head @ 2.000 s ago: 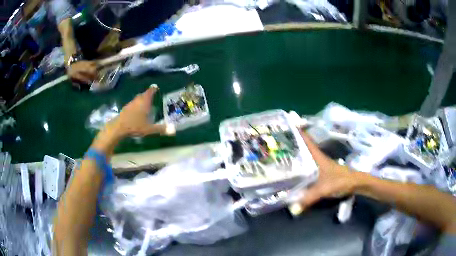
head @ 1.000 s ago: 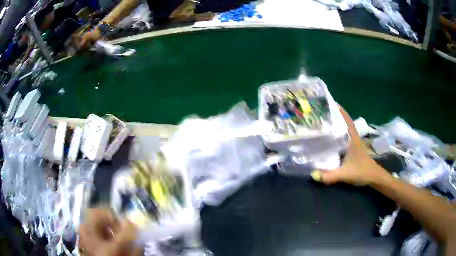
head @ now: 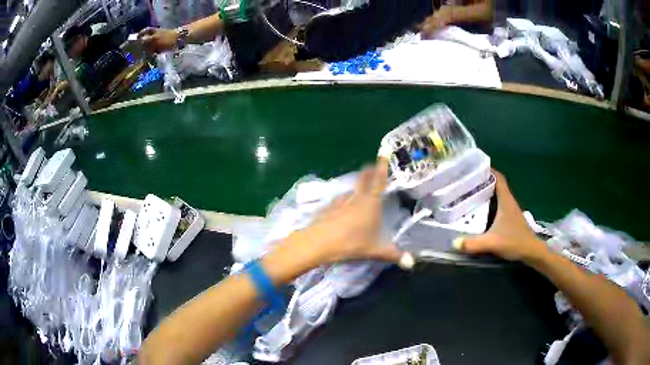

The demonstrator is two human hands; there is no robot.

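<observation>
A stack of white outlet housings [head: 456, 187] stands tilted near the belt's front edge. The top open housing [head: 428, 146] shows dark, blue and yellow parts inside. My right hand [head: 504, 229] holds the stack from its right side. My left hand [head: 362, 219], blurred, is at the left of the stack, its fingers by the top housing's left edge; whether it grips is unclear. Pale finger cots show on both hands. Another open housing [head: 399, 356] is cut off by the bottom edge.
A green conveyor belt [head: 214, 150] runs across behind the bench. White housings [head: 155, 227] with cords line the left. Bagged cords [head: 306, 207] lie beside the stack, more cords [head: 591, 249] at the right. Another person's arm [head: 185, 33] is across the belt.
My left hand has moved from the lower left to the stack, and the open housing it had there is now low at the bottom edge. The top housing has turned and tilted.
</observation>
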